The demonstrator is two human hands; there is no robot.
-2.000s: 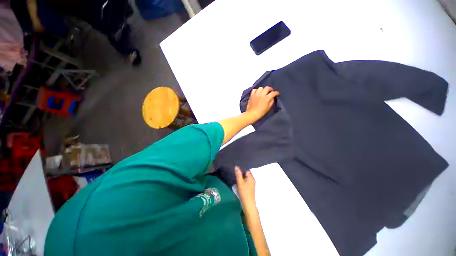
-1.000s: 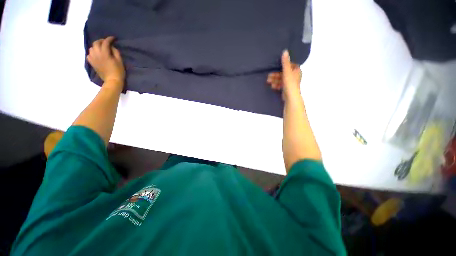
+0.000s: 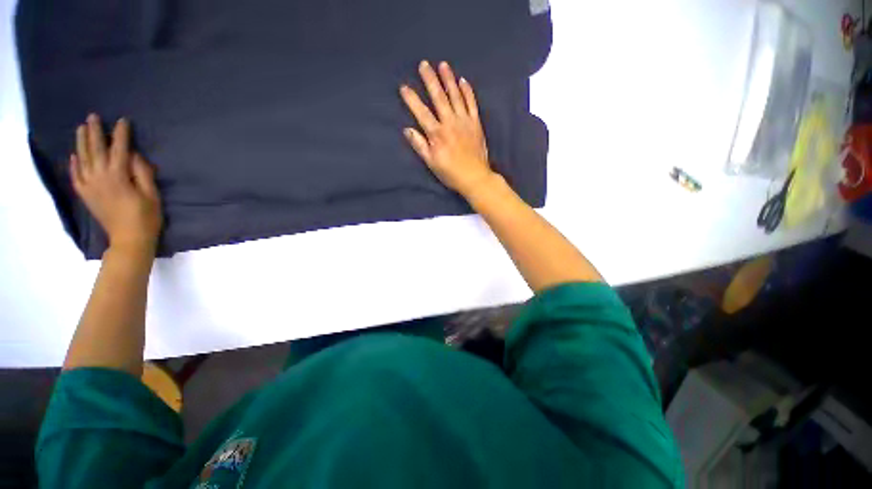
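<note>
A dark grey suit jacket [image 3: 277,115] lies flat on the white table, its top cut off by the upper edge of the picture. A small pale patch of lining shows at its upper right corner. My left hand [image 3: 117,186] rests palm down on the jacket's lower left part, near the front edge, fingers a little apart. My right hand [image 3: 449,134] lies flat on the jacket's right part with fingers spread. Neither hand grips anything.
On the white table [image 3: 631,86] at the right lie clear polybags [image 3: 773,91], small thread snips [image 3: 686,179], black scissors [image 3: 775,205], a yellow sheet [image 3: 811,162] and a red thing [image 3: 854,162]. The table's front edge runs between the jacket and my body. A yellow stool [image 3: 163,385] shows below it.
My right hand has moved from the jacket's right edge inward and lies flat. My left hand rests flatter. The jacket sits further left in view, its front strip smoother. The phone is out of view.
</note>
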